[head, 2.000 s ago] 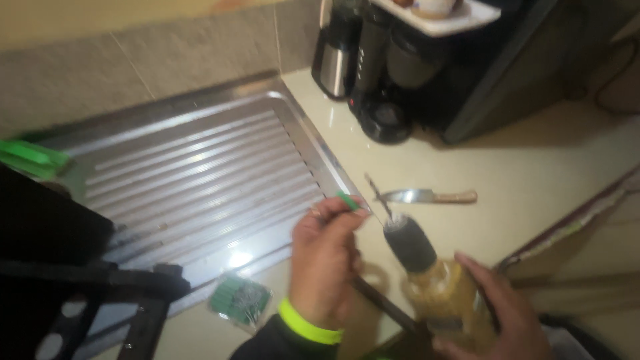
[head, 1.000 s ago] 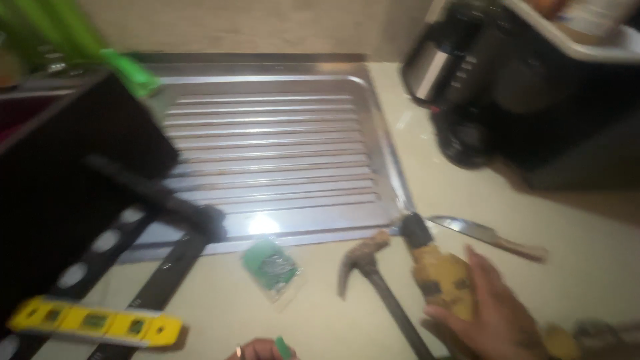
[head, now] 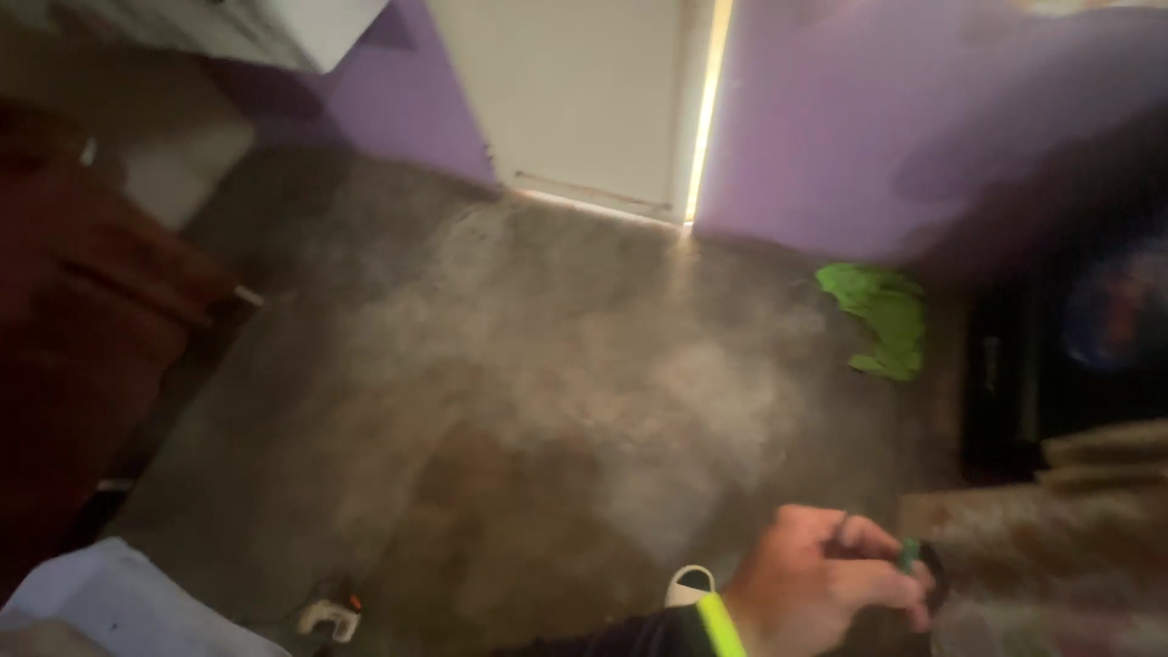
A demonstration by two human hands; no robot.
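My left hand (head: 821, 575), with a yellow-green band (head: 719, 626) at the wrist, reaches in from the bottom edge toward the lower right. Between its thumb and fingertips it pinches a small green piece (head: 909, 555), perhaps a plastic wall plug. Something dark shows just past the fingertips, too blurred to name. The hand is over the floor, near a pale, patterned surface (head: 1049, 557) at right. My right hand is out of view.
Worn grey floor (head: 547, 365) leads to a pale door (head: 584, 100) between purple walls. A green cloth (head: 881, 319) lies by the right wall. Red furniture (head: 82, 319) stands left. A white, claw-shaped object (head: 330, 619) and part of a shoe (head: 690, 584) are low down.
The view has swung from the counter and steel drainboard to the floor and door. My right hand and the yellowish tool it held have left the view. The green piece remains in my left hand.
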